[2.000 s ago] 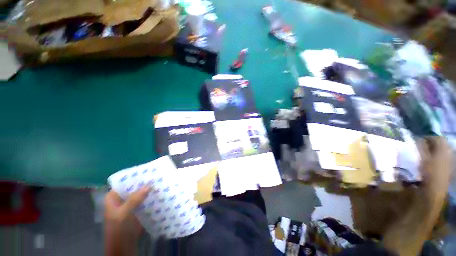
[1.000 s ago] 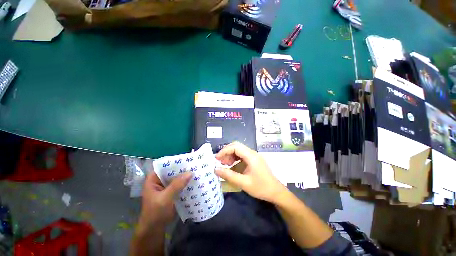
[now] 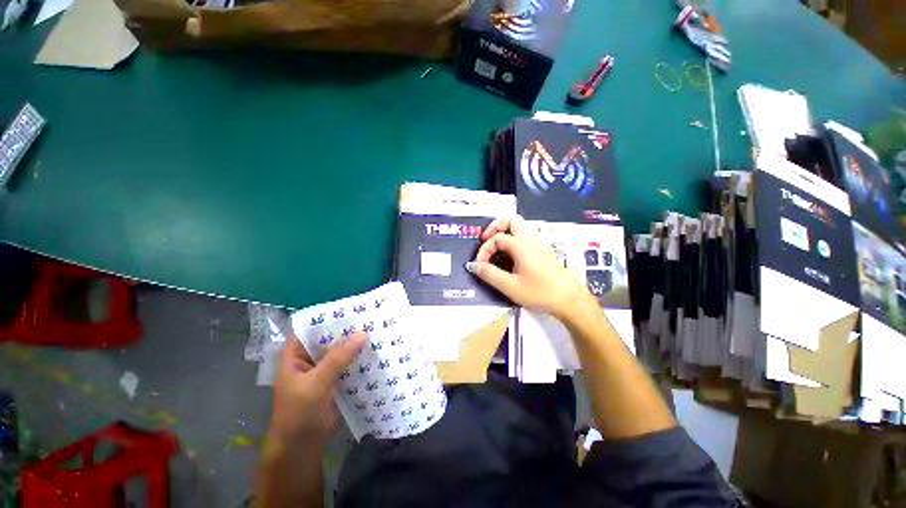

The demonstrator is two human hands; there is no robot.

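Observation:
My left hand (image 3: 310,389) holds a curled white sheet of blue "4G" stickers (image 3: 382,372) over the table's front edge, thumb on its face. My right hand (image 3: 527,266) is over the black "THINK" panel of the top flat box (image 3: 422,268), with thumb and finger pinched on a tiny pale sticker (image 3: 472,267) at the panel's right part. Whether the sticker touches the panel I cannot tell. The flat box lies on a stack of the same blanks; its wave-logo panel (image 3: 566,174) shows behind my right hand, which partly covers the product-picture panel.
A large pile of box blanks (image 3: 695,288) stands at the right. A made-up black box (image 3: 512,60), a red utility knife (image 3: 592,79) and a brown shipping carton (image 3: 328,28) are at the back. A patterned strip (image 3: 17,141) lies far left. Red stools (image 3: 94,471) stand below left.
My right hand has moved from the sticker sheet up and right onto the box's black panel, with a tiny sticker at the fingertips. My left hand still holds the sheet, slightly lower left.

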